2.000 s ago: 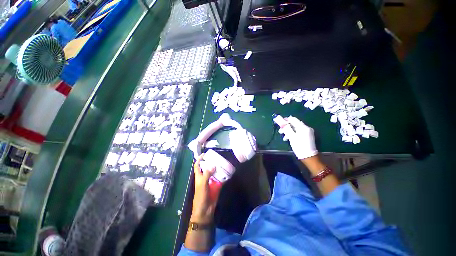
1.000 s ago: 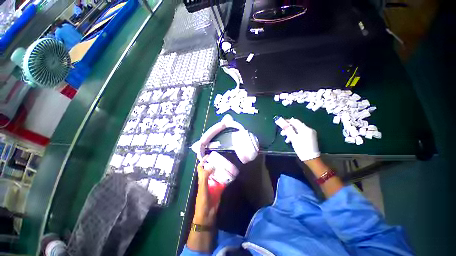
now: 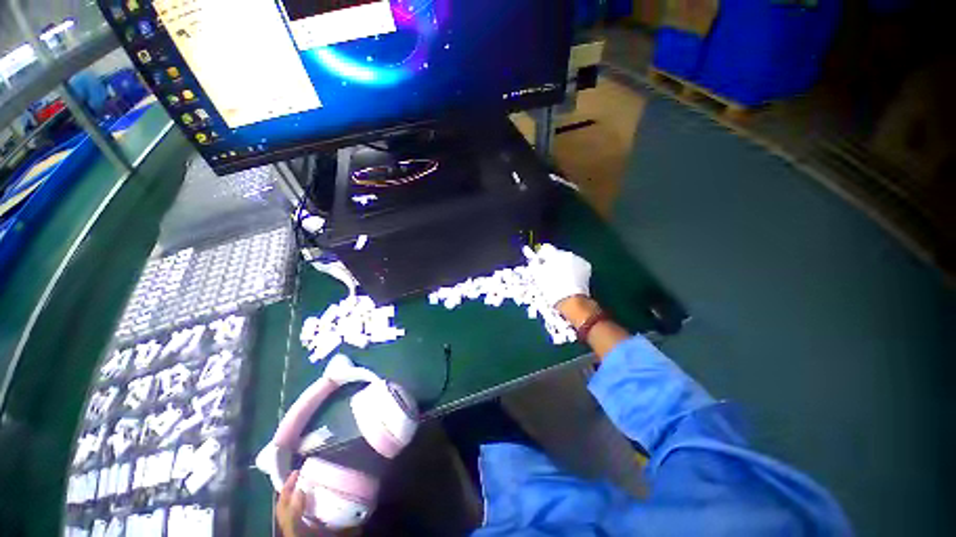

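Observation:
A pale pink and white headset [image 3: 385, 416] is at the bench's front left edge, its headband curved towards the bench. My left hand [image 3: 290, 508], bare and partly cut off by the bottom edge, grips its lower cup. My right hand [image 3: 563, 275], in a white glove, is over the right heap of small white pieces [image 3: 487, 286], its fingertips near the black PC case. Whether a piece is between the fingers cannot be told. A second heap of white pieces [image 3: 349, 324] lies above the headset. A thin black cable [image 3: 447, 376] lies on the bench, its end free.
A large lit monitor [image 3: 419, 63] stands at the back, with the black PC case [image 3: 430, 226] under it. A reddish cable loop [image 3: 395, 172] lies on the case. Clear trays of white pieces [image 3: 157, 393] line the left. A small black object [image 3: 668, 317] is at the bench's right corner.
The view has tilted up to the monitor. My right hand has moved from the black cable's end to the right heap and let the cable go. My left hand keeps its hold on the headset.

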